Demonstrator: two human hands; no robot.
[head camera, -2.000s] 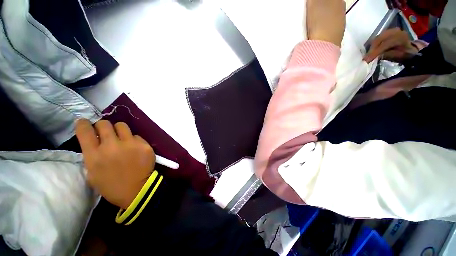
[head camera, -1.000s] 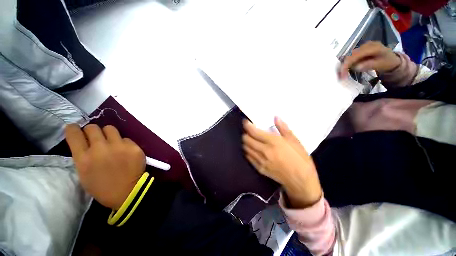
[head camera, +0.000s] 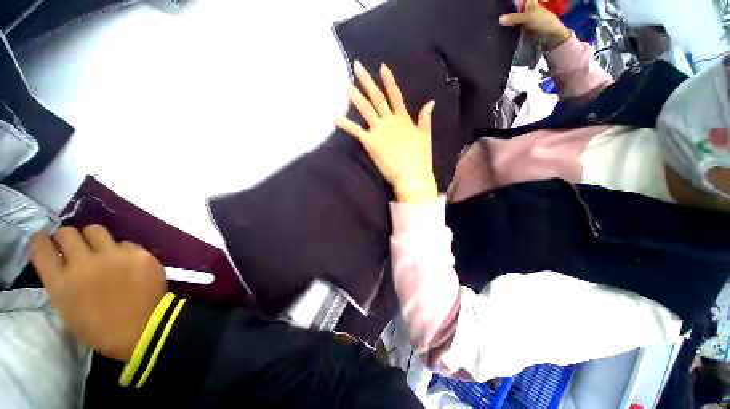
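Note:
My right hand (head camera: 100, 287), with a black sleeve and yellow-striped cuff, is at the lower left, knuckles up. A slim white pen-like stick (head camera: 189, 275) sticks out from under its curled fingers. Its fingertips touch the edge of pale grey-white fabric (head camera: 22, 220); whether they pinch it is hidden. A maroon panel (head camera: 148, 232) with a loose pale thread lies beside the hand, partly under the black sleeve. My left hand is not in view.
A neighbouring person's open hand (head camera: 396, 148) lies on a large dark brown-purple panel (head camera: 296, 216); their other hand holds its far edge. A ruler strip (head camera: 330, 310) shows below it. Dark cloth (head camera: 40, 132) lies upper left on the white table (head camera: 184, 104). A blue crate (head camera: 536, 387) is below.
The view has shifted, so my right hand sits farther left, in the same pose. The neighbour's white sheet is gone from view; the dark panel now lies spread out under their hand.

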